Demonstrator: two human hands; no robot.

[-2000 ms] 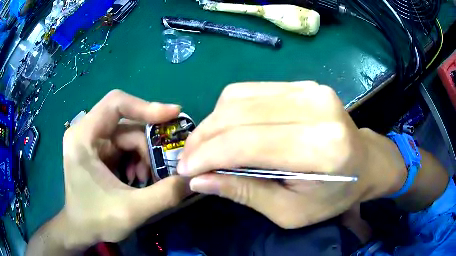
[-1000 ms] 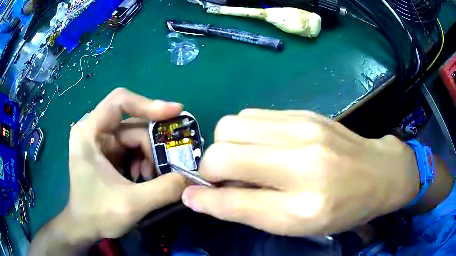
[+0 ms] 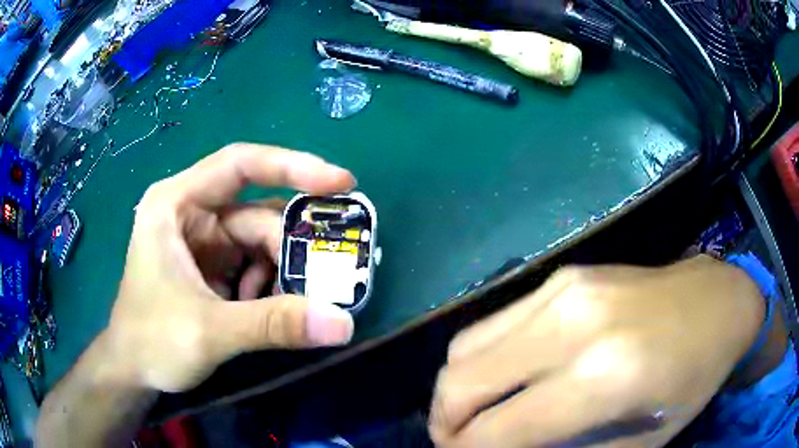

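Note:
The open smartwatch case [image 3: 374, 254] has a silver rounded-square rim. Its inside faces up and shows a silver-white battery [image 3: 331, 278], yellow strips and dark parts. My left hand [image 3: 197, 280] holds the case by its left side, thumb at the lower edge and index finger at the top, above the green mat's front edge. My right hand [image 3: 596, 359] is away from the case at the lower right, past the mat's edge, with fingers curled. Its fingertips and anything in them cannot be made out.
A black marker pen [image 3: 420, 72] and a crumpled clear plastic piece [image 3: 343, 94] lie behind the watch. A cream-yellow handled tool [image 3: 534, 54] lies farther back. Black cables [image 3: 723, 96] run at the right rear. A blue unit [image 3: 16, 206] stands at the left.
My right hand has moved from the case to the lower right, and the silver tweezers no longer show. The case now sits more openly in my left hand, slightly farther right in view.

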